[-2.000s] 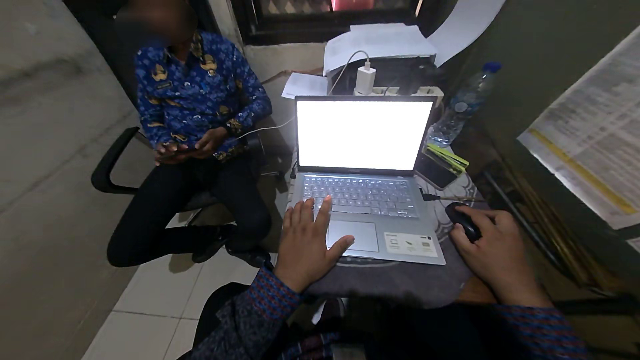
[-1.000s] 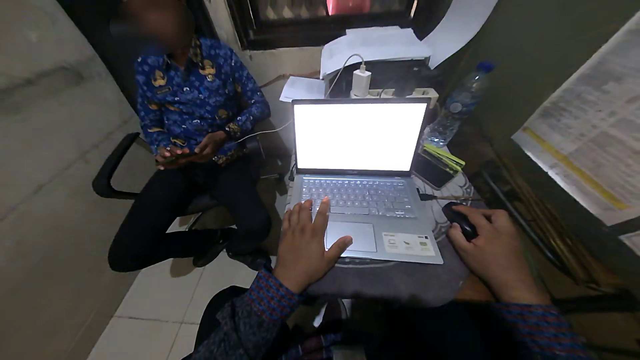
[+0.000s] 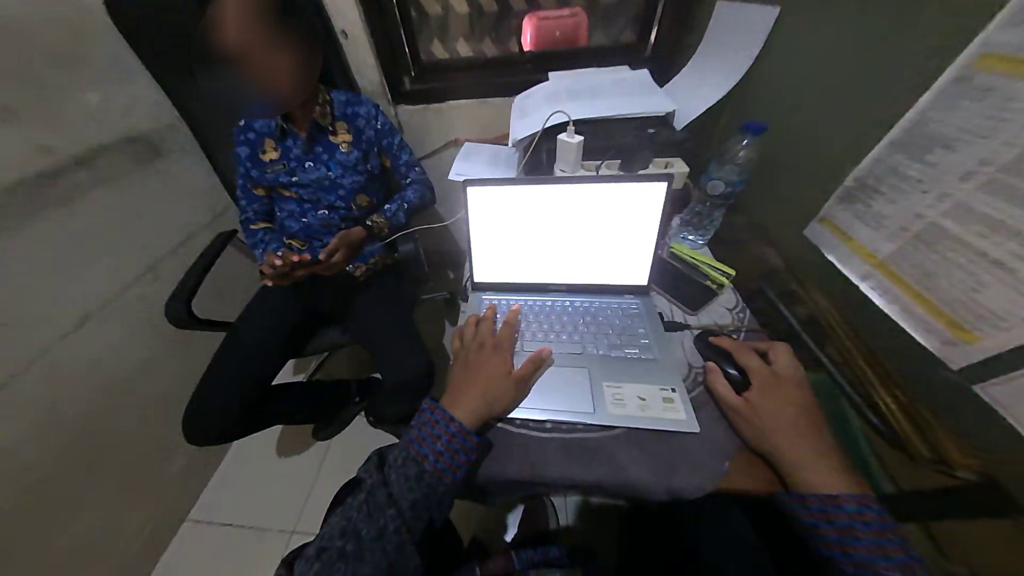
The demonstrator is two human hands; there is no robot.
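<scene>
An open laptop point(image 3: 568, 232) stands on a small table covered with a grey cloth point(image 3: 592, 464); its screen glows plain white. My left hand point(image 3: 492, 364) rests on the laptop's left side, fingers apart over the keyboard's left edge, thumb by the touchpad point(image 3: 560, 390). To the right of the laptop, my right hand point(image 3: 768, 392) is closed around a black computer mouse point(image 3: 722, 362). A dark cable is plugged into the laptop's right side. Near the screen's right edge lie a smartphone point(image 3: 684, 284) and a yellow-green item point(image 3: 702, 264) of unclear kind.
A plastic water bottle point(image 3: 716, 192) stands behind the phone. Behind the screen are a white charger point(image 3: 570, 152) in a power strip and sheets of paper point(image 3: 592, 100). At the left, a seated person point(image 3: 332, 176) holds a dark object. A printed sheet point(image 3: 928, 192) hangs at the right.
</scene>
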